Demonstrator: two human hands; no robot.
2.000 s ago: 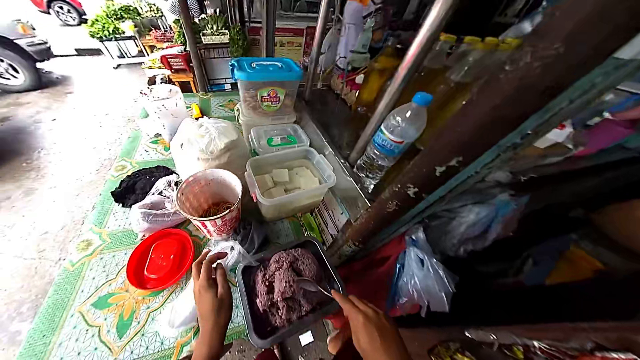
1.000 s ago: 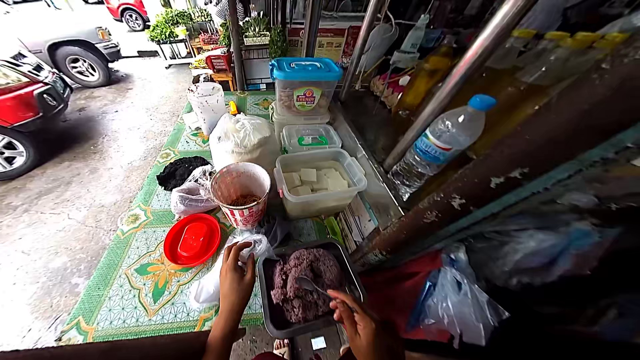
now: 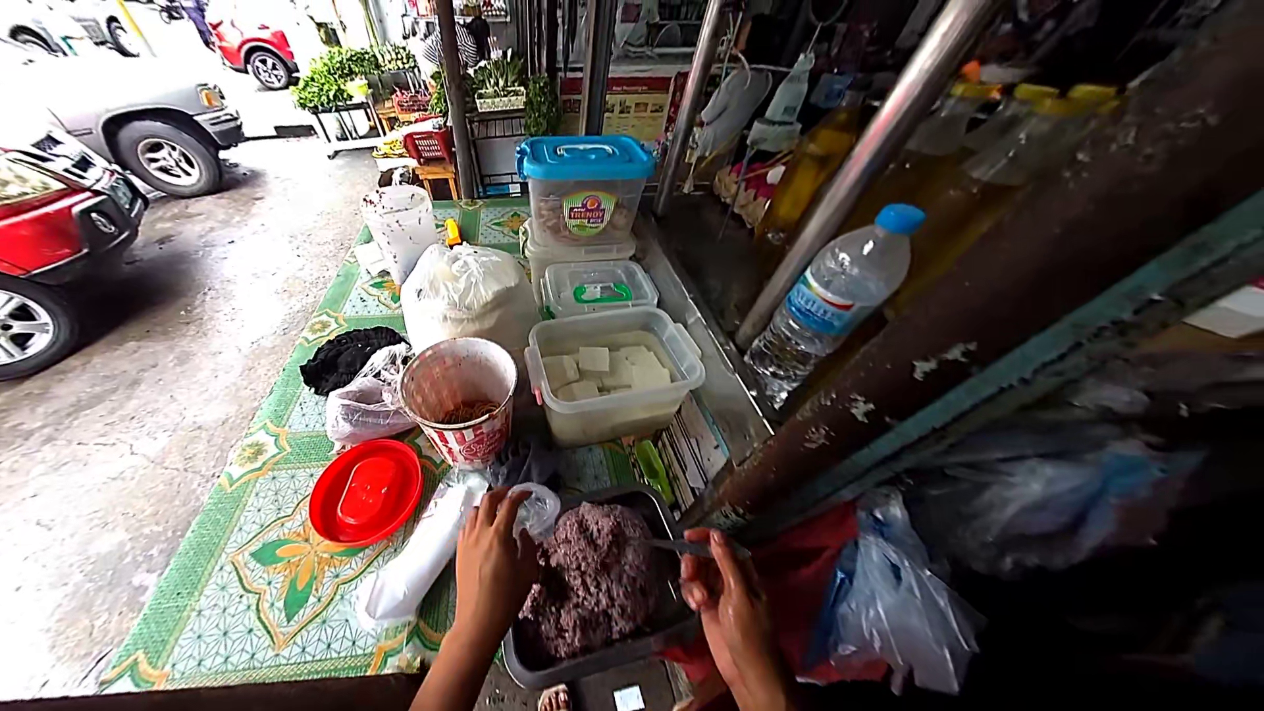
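A dark rectangular tub (image 3: pixel 518 662) at the bottom centre holds a mound of purplish, grainy food (image 3: pixel 597 578). My right hand (image 3: pixel 726 592), at the tub's right side, grips the handle of a metal spoon (image 3: pixel 667 543) whose bowl end meets the mound. My left hand (image 3: pixel 499 553) is over the tub's left edge, its fingertips at a small clear plastic bag (image 3: pixel 536 510); whether they pinch it is hard to tell. Left of that hand lie a roll of white plastic bags (image 3: pixel 420 558) and a red plastic lid (image 3: pixel 365 494).
Behind the tub stand a striped paper bucket (image 3: pixel 464 395), an open container of white blocks in liquid (image 3: pixel 612 395), a green-latched box (image 3: pixel 599 288) and a blue-lidded box (image 3: pixel 590 193). A water bottle (image 3: pixel 834 296) and a metal pole (image 3: pixel 869 148) are at right. Parked cars stand at left.
My right hand and the spoon have moved from over the mound towards the tub's right side. The small clear bag now shows open at my left fingertips. The view has shifted.
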